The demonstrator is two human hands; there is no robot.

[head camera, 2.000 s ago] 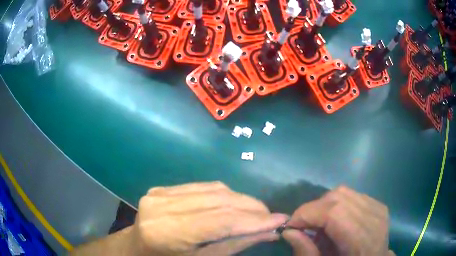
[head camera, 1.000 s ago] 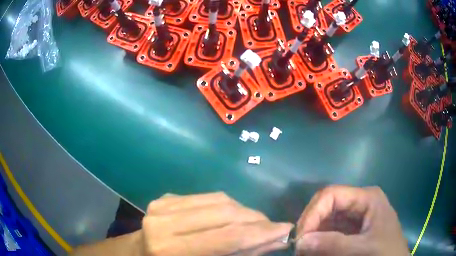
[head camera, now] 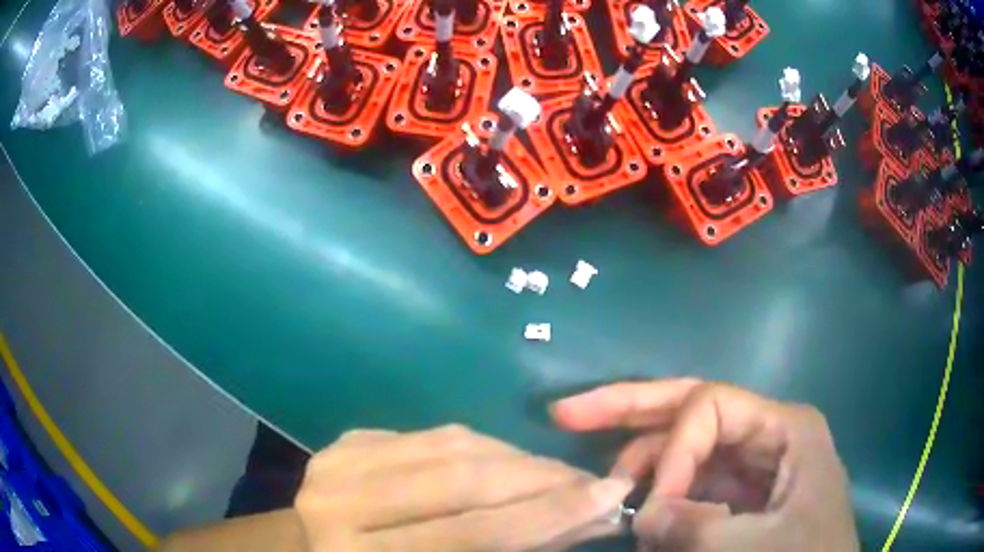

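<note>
My left hand is at the bottom centre, its thumb and fingers closed on a small part at their tips. My right hand meets it from the right, its thumb and a finger on the same spot, its index finger stretched out to the left. Tiny shiny metal terminals show between the fingertips; the rest of the lead is hidden by the hands. Several white connector housings lie loose above the hands, one nearest and another further right.
Orange housing plates with upright dark cables, one at the front, fill the back of the green table. More plates stand at right by the yellow-green line. A clear bag of white connectors lies far left. Grey floor is at lower left.
My right hand's index finger has lifted away and extended to the left, while its thumb stays at my left fingertips. The view has shifted slightly. The loose connectors keep their arrangement.
</note>
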